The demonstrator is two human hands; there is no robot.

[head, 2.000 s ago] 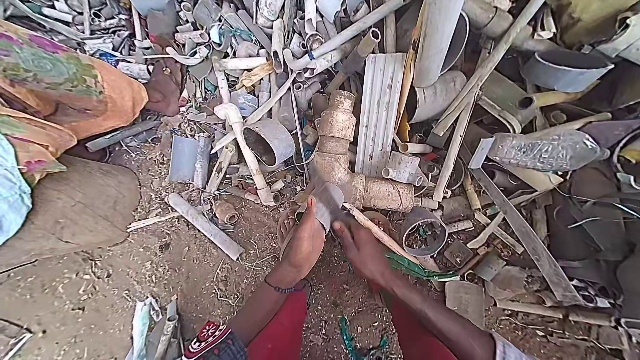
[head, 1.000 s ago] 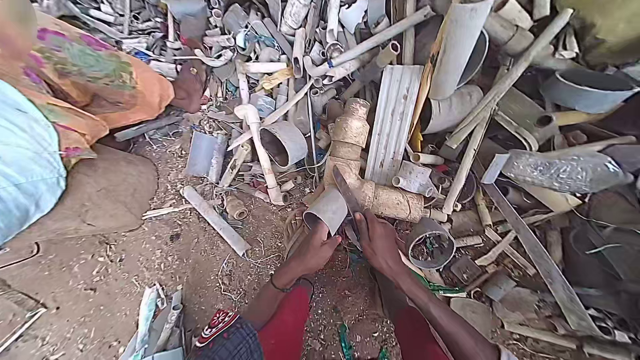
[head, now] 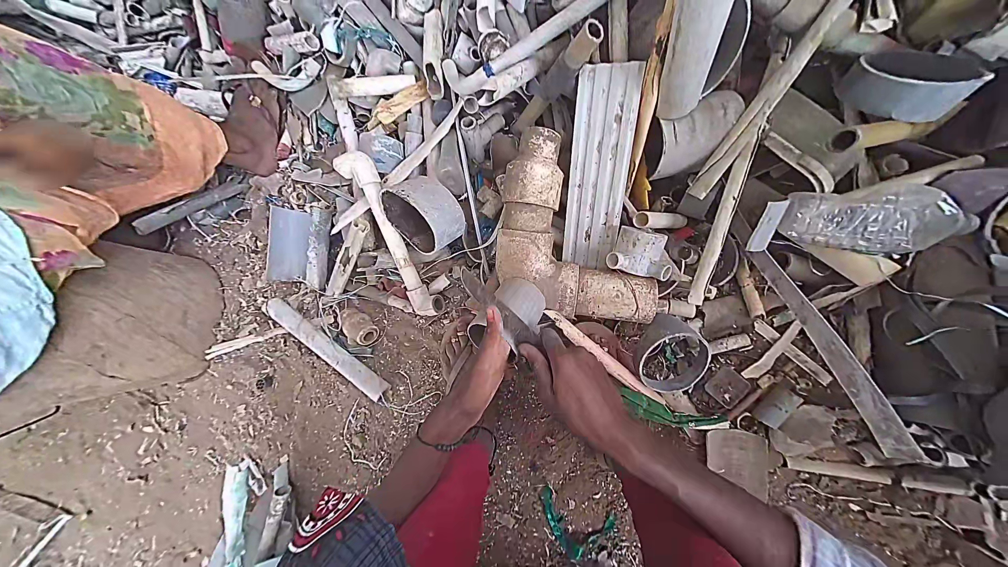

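Near the middle of the head view, my left hand [head: 482,370] holds a short piece of grey plastic pipe [head: 521,301]. My right hand [head: 576,384] grips a flat grey blade [head: 516,327], which lies against the pipe piece and points up and left. Its handle is hidden in my fingers. Just beyond both hands lies a dirty beige plastic pipe tee fitting [head: 529,252] with sockets on its ends. A cut grey pipe ring [head: 673,354] with debris inside is to the right of my right hand.
Scrap pipes spread across the far side, with a ribbed plastic strip [head: 602,165] and a crushed clear plastic bottle [head: 874,220]. At left, a person in patterned cloth [head: 169,130] sits by a flat stone [head: 134,323]. Green netting [head: 661,411] lies right of my hands.
The blade stood clear above the pipe piece's upper right side one second ago; now it lies across the piece. The pipe piece is turned differently in my left hand.
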